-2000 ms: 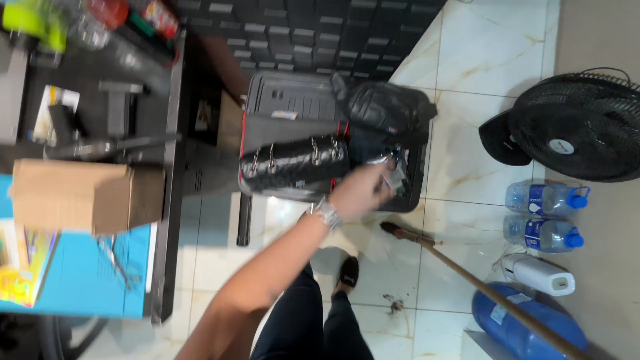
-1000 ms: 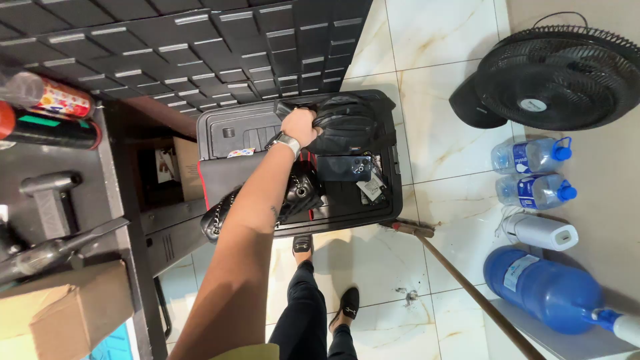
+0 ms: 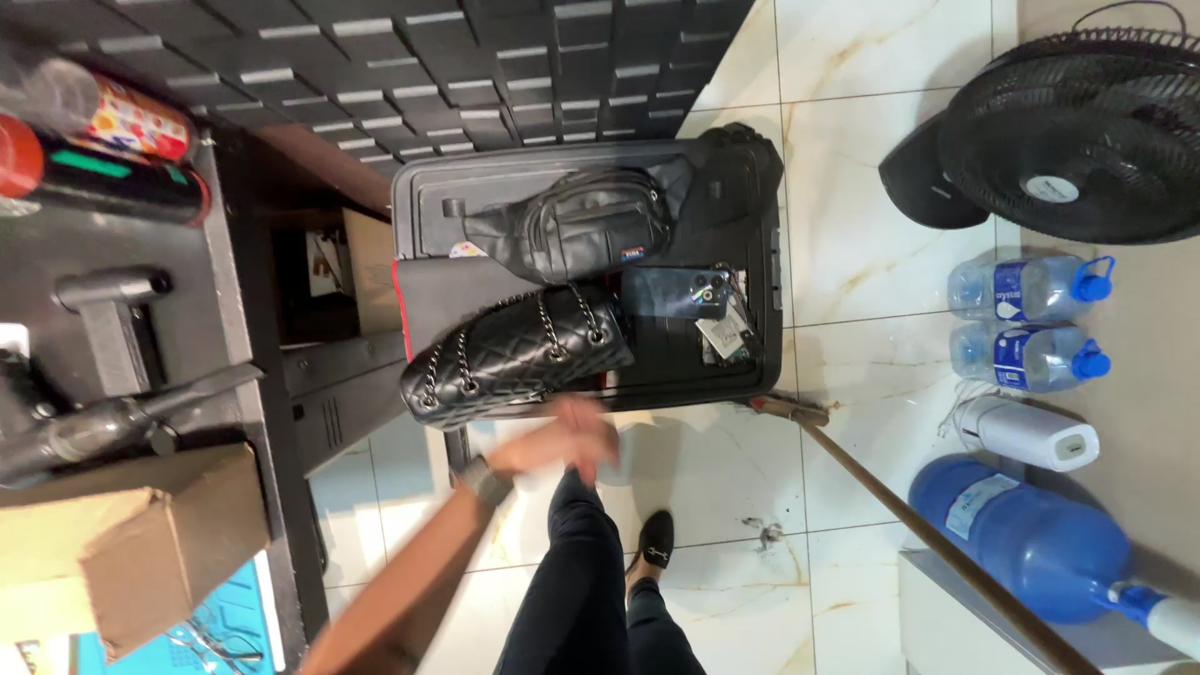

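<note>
My left hand [image 3: 562, 436], with a watch on the wrist, is blurred by motion, fingers apart, just below the near edge of a black case [image 3: 769, 328]. Nothing shows in it. Nearest to it is a quilted black handbag [image 3: 516, 356] with chain straps, lying on the case. Behind that lies a black waist bag [image 3: 600, 220]. Right of the handbag rests a smartphone [image 3: 666, 292], camera side up, beside a white labelled item [image 3: 726, 336]. My right hand is not in view.
At left, a dark desk [image 3: 239, 309] holds a cardboard box [image 3: 178, 534] and bottles. A wooden pole [image 3: 919, 525] slants across the tiles. At right stand a black fan [image 3: 1069, 141], water bottles [image 3: 1022, 291] and a large blue jug [image 3: 1022, 534]. A shod foot [image 3: 656, 544] is below.
My left hand has let go of the waist bag and moved down toward me, off the case. The waist bag now lies farther left, behind the handbag.
</note>
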